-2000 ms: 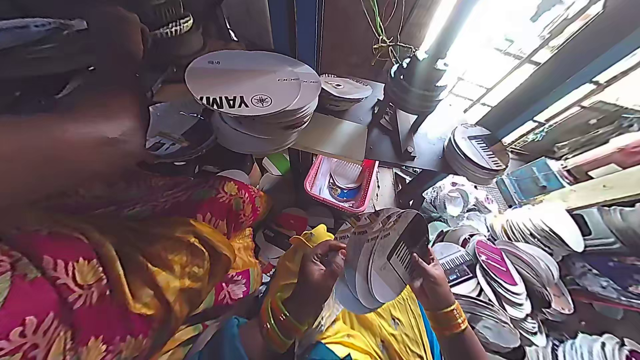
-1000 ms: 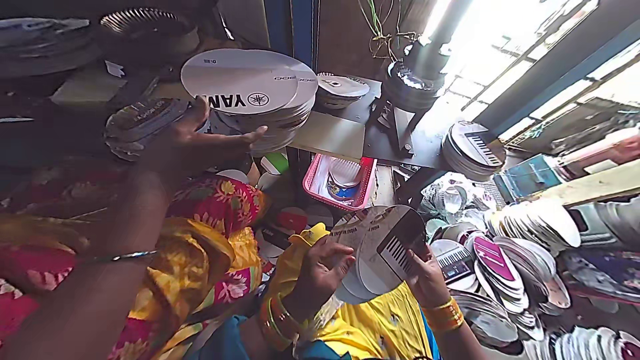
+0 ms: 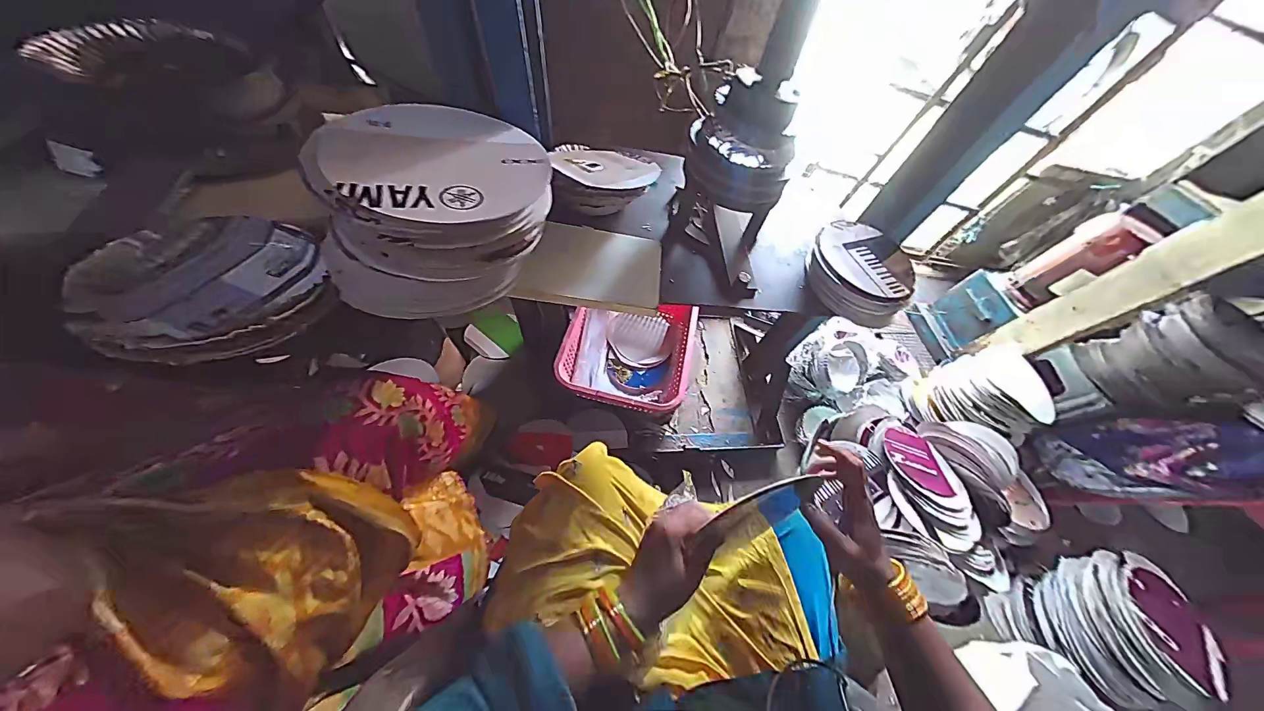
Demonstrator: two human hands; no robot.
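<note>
My left hand (image 3: 667, 568) grips the left end of a thin stack of round printed card discs (image 3: 760, 494), seen nearly edge-on above the yellow cloth on my lap (image 3: 731, 612). At the stack's right end is my right hand (image 3: 851, 518), its fingers raised and spread; whether it still touches the discs is unclear. Behind them a pink plastic basket (image 3: 624, 400) contains a few small discs. Many loose discs (image 3: 933, 474) lie in overlapping piles just beyond my right hand.
A tall stack of large white discs (image 3: 434, 168) with printing rests on the bench, beside a black metal press (image 3: 736, 178). A smaller stack (image 3: 859, 272) sits at the bench's right end. Another person in patterned cloth (image 3: 296, 553) is close on the left. More disc stacks (image 3: 1116, 612) are at the lower right.
The discs in my hands have turned from face-on to nearly edge-on. My right hand's fingers have lifted and spread. The other person's hand has left the large white stack.
</note>
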